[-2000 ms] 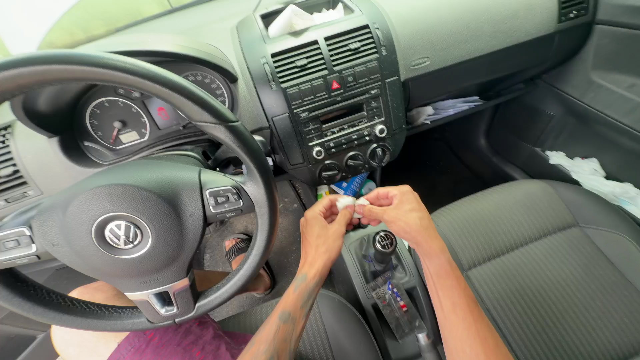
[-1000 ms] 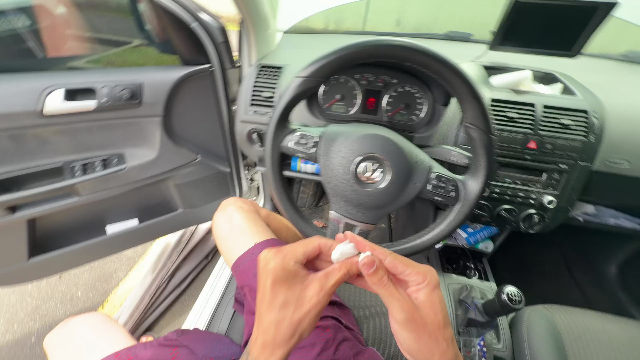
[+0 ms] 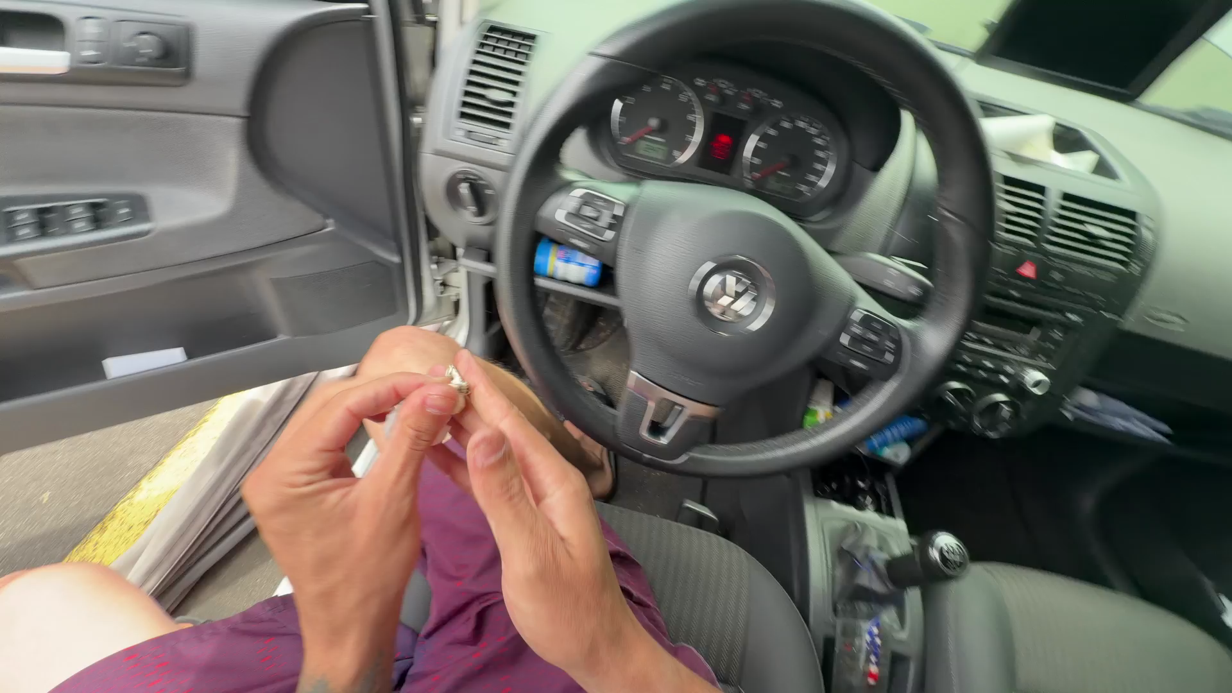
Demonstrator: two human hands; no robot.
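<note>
Above my lap, my left hand (image 3: 351, 491) pinches a small crumpled white piece (image 3: 456, 381), perhaps paper or tissue, between thumb and forefinger. More white material shows partly behind the fingers. My right hand (image 3: 549, 520) is close beside it, its fingertips at the white piece and its thumb raised apart; whether it also grips the white material cannot be told. Both hands are left of and below the steering wheel (image 3: 727, 298) and do not touch it.
An open car door (image 3: 192, 173) stands at the left, a white item (image 3: 144, 363) in its pocket. A blue can (image 3: 568, 263) lies on the shelf behind the wheel. The gear lever (image 3: 938, 558) rises from the console at lower right. White crumpled material (image 3: 1035, 140) sits on the dashboard.
The view has swung left from the centre console to the wheel and open door. My hands have moved from near the gear lever to above my lap, and my right thumb has come off the white piece.
</note>
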